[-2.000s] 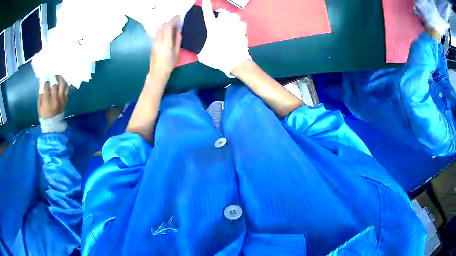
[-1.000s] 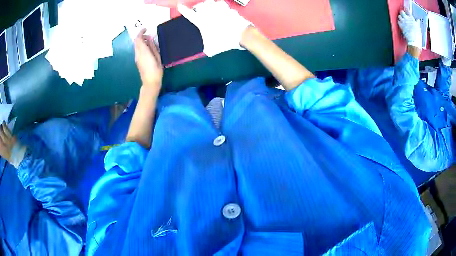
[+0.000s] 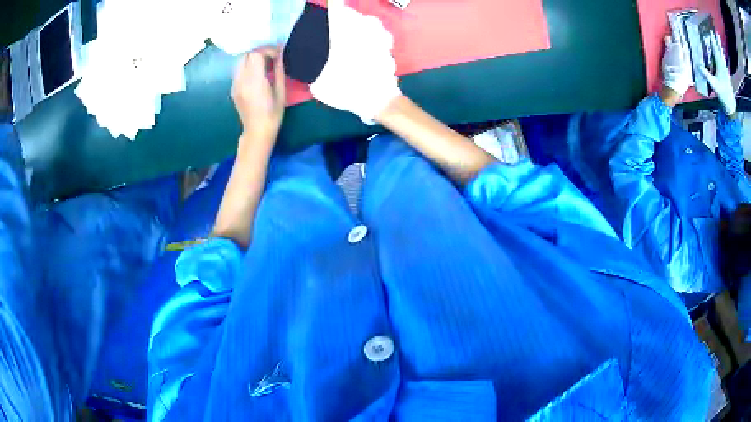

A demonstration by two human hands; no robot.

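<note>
A dark, flat tablet or e-reader [image 3: 307, 45] lies over the red-pink mat, partly covered by my right hand. My right hand [image 3: 356, 66], in a white glove, holds the tablet at its right side; its fingertips reach the top edge of the picture. My bare left hand [image 3: 259, 86] is at the tablet's lower left, thumb and fingers pinched together at the edge of a white wrap [image 3: 257, 25]. The wrap's far part is cut off by the picture's edge. Whether it touches the tablet is unclear.
A fanned stack of white wraps [image 3: 136, 74] lies to the left on the dark green bench [image 3: 494, 78]. White-framed trays with black centres [image 3: 56, 53] stand at far left. The red-pink mat [image 3: 469, 33] extends right. A neighbour's gloved hands [image 3: 677, 64] hold a pale slab at far right.
My left hand has moved slightly right and curled its fingers. My right hand and the tablet have shifted. The neighbour's hand at left has left the picture.
</note>
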